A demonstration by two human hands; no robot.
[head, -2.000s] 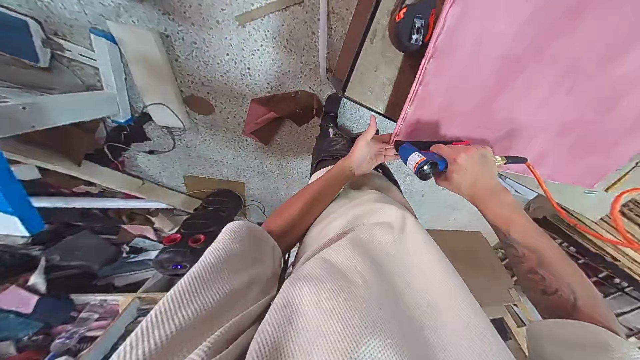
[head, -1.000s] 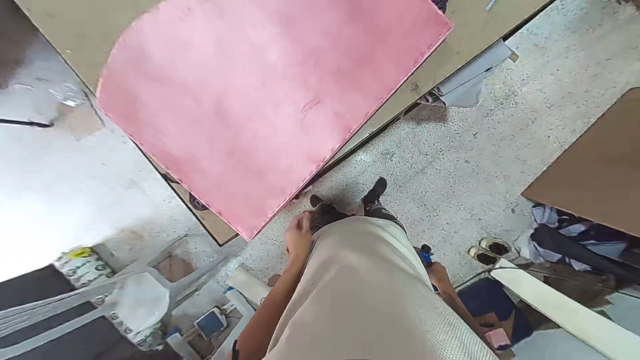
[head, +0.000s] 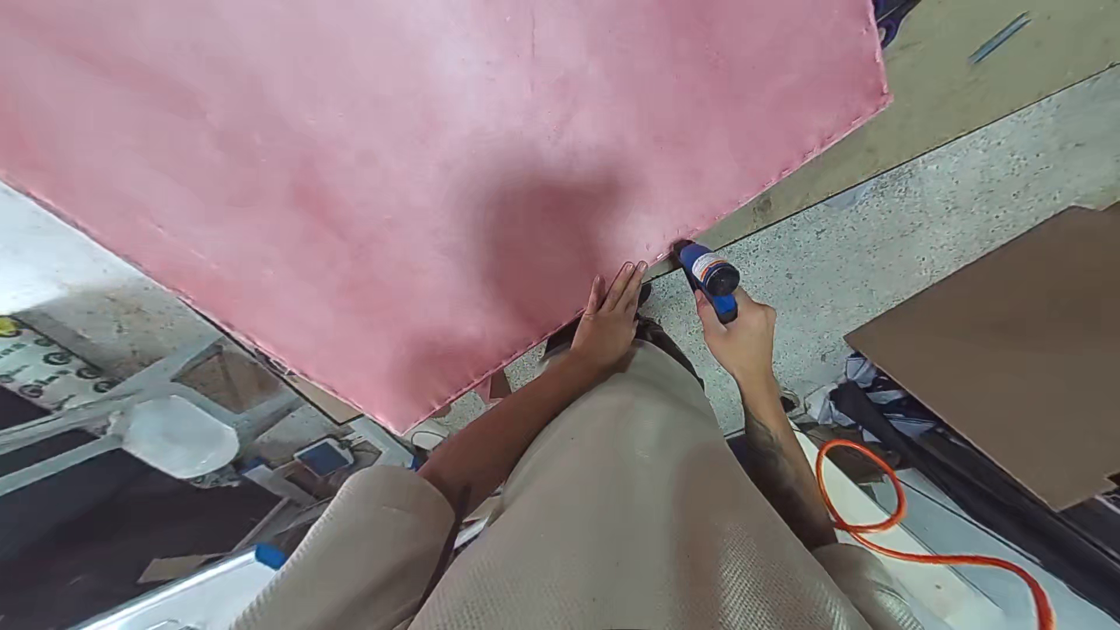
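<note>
A large pink fabric-covered panel (head: 367, 175) lies across the upper part of the view, with small marks running along its edge. My left hand (head: 610, 319) rests on its near edge, palm down, fingers fairly straight. To the right of it, my right hand (head: 742, 337) grips a blue and black pneumatic stapler (head: 710, 273), whose nose meets the panel's edge. An orange air hose (head: 897, 490) loops below the right forearm. What the left thumb does under the edge is hidden.
A tan work table (head: 989, 87) extends beneath the panel. A brown board (head: 1006, 350) lies at the right above dark rolled material. White metal frames (head: 175, 385) stand at the lower left. Scissors handles (head: 892, 17) and a small metal strip (head: 1000, 38) are at the upper right.
The stapler, low at my right side one second ago, has come up to the panel's edge. My left hand now lies on that edge. The view has shifted.
</note>
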